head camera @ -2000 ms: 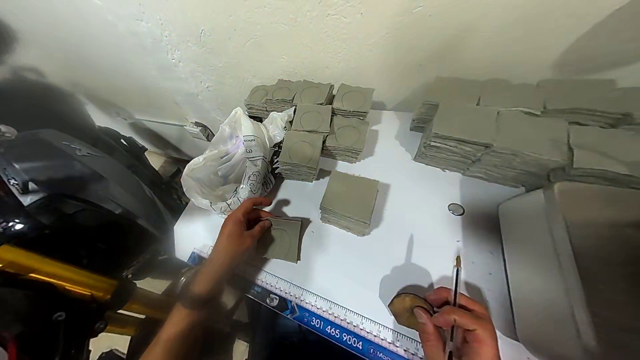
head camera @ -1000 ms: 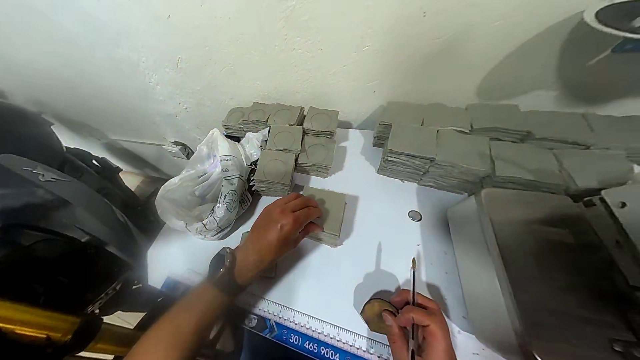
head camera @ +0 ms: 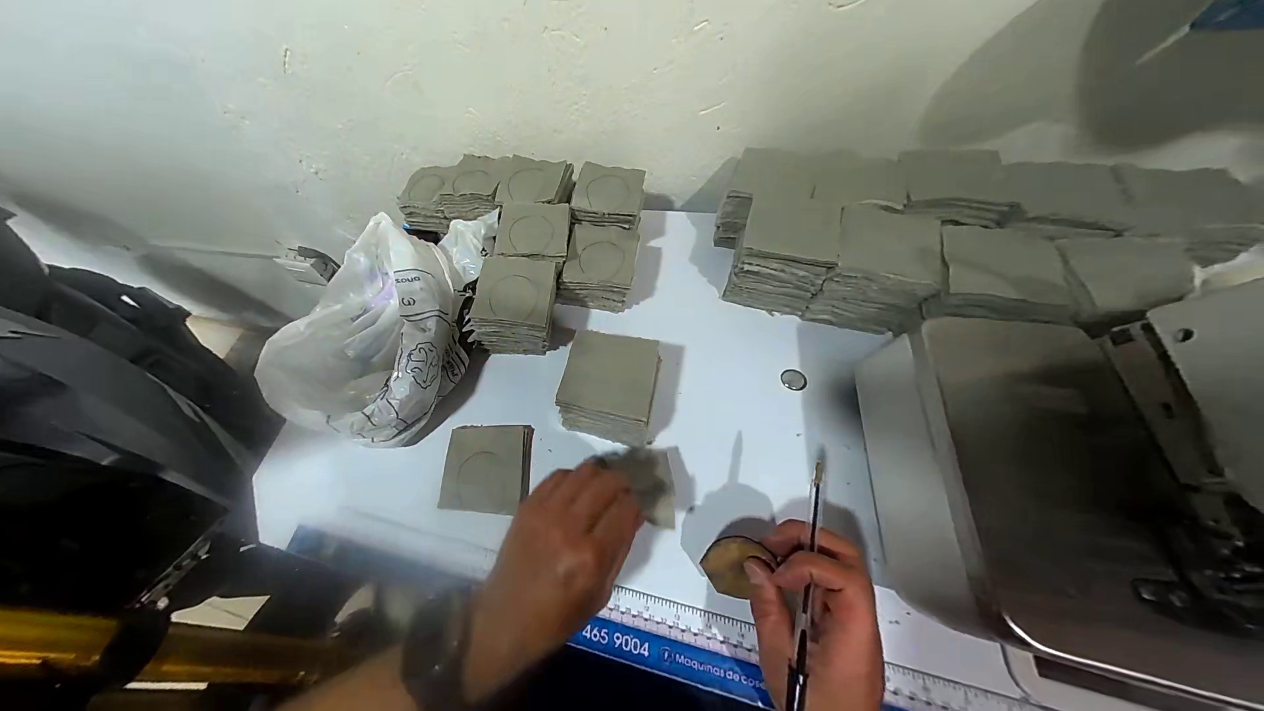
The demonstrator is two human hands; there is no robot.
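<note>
My left hand (head camera: 583,528), slightly blurred, has its fingers on a grey fabric square (head camera: 654,484) near the front of the white table. Left of it lies a thin pile of squares (head camera: 484,469), the top one bearing a drawn circle; behind stands an unmarked stack (head camera: 609,380). My right hand (head camera: 825,602) holds a round, flat brownish disc (head camera: 736,566) between thumb and fingers, together with a slim pen (head camera: 812,553) whose tip points away from me. Further back, several stacks (head camera: 513,296) show circle outlines on their top squares.
A white plastic bag (head camera: 370,346) sits at the left. Tall stacks of plain grey squares (head camera: 889,257) line the wall at the right, behind a sewing machine (head camera: 1027,474). A small round metal piece (head camera: 793,379) lies mid-table. A printed ruler strip (head camera: 691,632) runs along the front edge.
My left hand has moved from the top of the unmarked stack toward the table's front, where a fabric square now lies under its fingers. My right hand keeps holding the disc and pen.
</note>
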